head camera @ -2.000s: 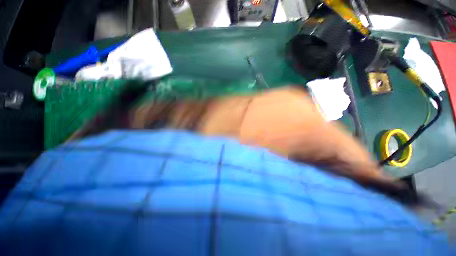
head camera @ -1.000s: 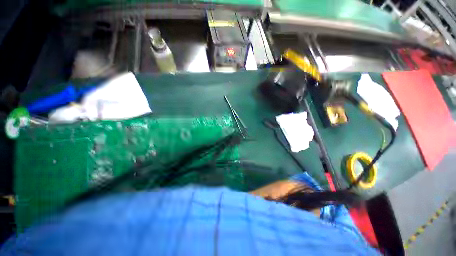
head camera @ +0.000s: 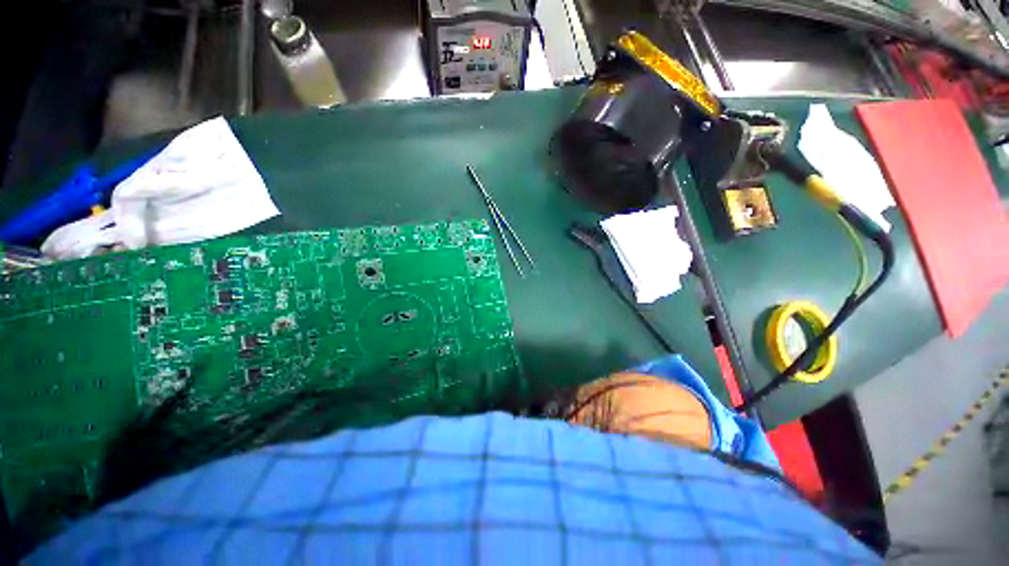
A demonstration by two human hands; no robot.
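Note:
A large green circuit board [head camera: 321, 321] lies on the dark green mat, cut off by the left edge. It carries small dark and white parts; dark strands of hair hang over its near part. Tweezers [head camera: 501, 221] lie on the mat just beyond the board's far right corner, touched by no hand. A bare piece of my right arm shows below the board's right side, with a blue sleeve cuff around it. The blue checked fabric of my clothing fills the bottom and hides my right hand. My left hand is not in view.
Behind the board at left lie a white cloth or glove [head camera: 177, 190] and a blue tool [head camera: 55, 207]. On the right are a black nozzle [head camera: 620, 144], iron stand [head camera: 750, 208], torn white wipe [head camera: 649, 254], yellow tape roll [head camera: 802, 342], cable and red sheet [head camera: 940, 210]. A station [head camera: 479, 50] and bottle [head camera: 301, 61] stand behind.
The bare forearm that lay across the board has drawn back to the lower right. The view has shifted, uncovering more of the board. The tweezers still lie on the mat.

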